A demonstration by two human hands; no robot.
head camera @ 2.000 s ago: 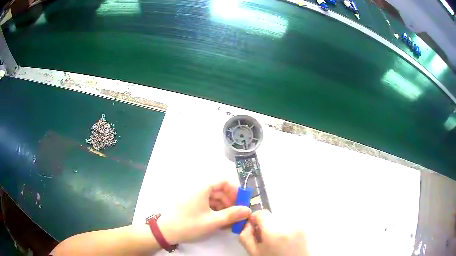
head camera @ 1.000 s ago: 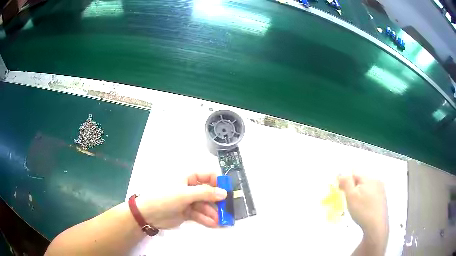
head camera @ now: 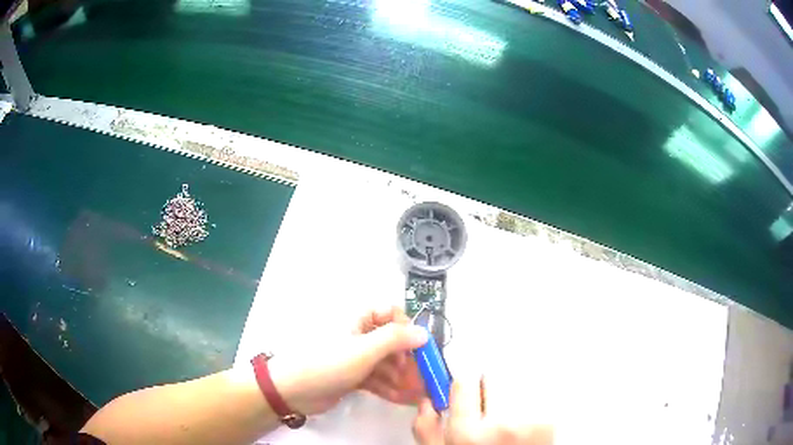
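Observation:
A grey handheld fan body (head camera: 432,236) lies on the white mat, its round spoked head away from me and its handle towards me. A green circuit board (head camera: 425,294) sits in the handle just below the head. A thin wire loops between the board and a blue battery (head camera: 434,374). My left hand (head camera: 383,361) pinches the battery's upper end over the handle. My right hand (head camera: 474,419) is at its lower end, fingers around it, partly cut off by the bottom edge. The battery is tilted, and the hands hide the lower handle.
The white mat (head camera: 591,348) lies under the work. A heap of small screws (head camera: 183,220) lies on the green surface at left. A wide green conveyor belt (head camera: 348,104) runs beyond a pale rail. Blue pieces (head camera: 720,89) lie on the far bench at upper right.
My right hand has come back from the right side of the mat to the battery's lower end. The yellow blur beside it is gone. The battery has turned from upright to tilted.

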